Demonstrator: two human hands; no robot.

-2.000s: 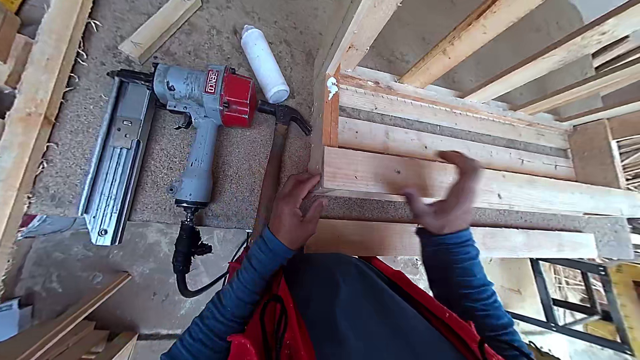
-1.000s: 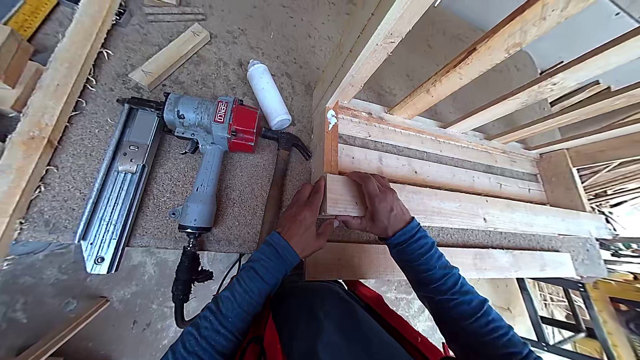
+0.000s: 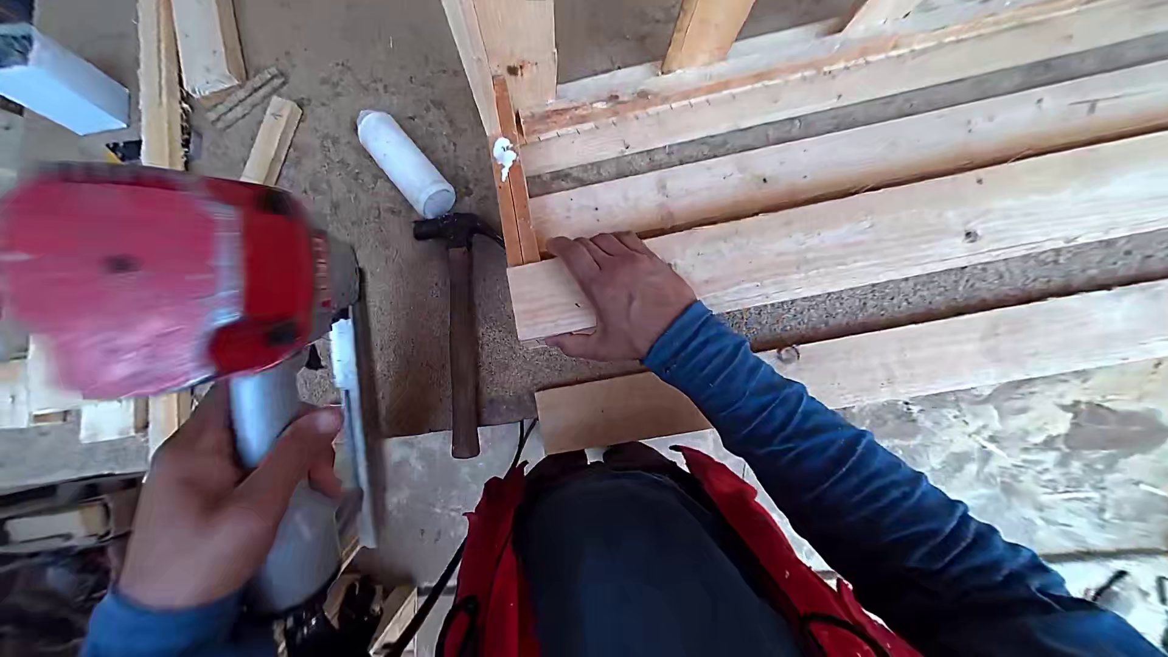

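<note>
My left hand (image 3: 233, 502) is wrapped around the handle of a red and grey pneumatic nail gun (image 3: 164, 283), raised at the left and blurred. The gun's nose is hidden. My right hand (image 3: 625, 292) grips the near left end of a wooden board (image 3: 849, 228), thumb on the near edge, fingers over the top. That end meets an upright wooden end piece (image 3: 516, 182) with a white blob on it. Between my hands, a claw hammer (image 3: 463, 347) lies with its head away from me. Just beyond its head rests a white bottle (image 3: 406, 164).
Slats (image 3: 821, 137) of the wooden frame run to the right. A separate board (image 3: 958, 347) lies nearer me. Wood offcuts (image 3: 272, 141) and a long batten (image 3: 160, 91) are at the upper left. A dark hose (image 3: 438, 584) passes beside my legs.
The nail gun lay on the work surface at the left; now my left hand holds it raised. My left hand has left the board's end, while my right hand remains there.
</note>
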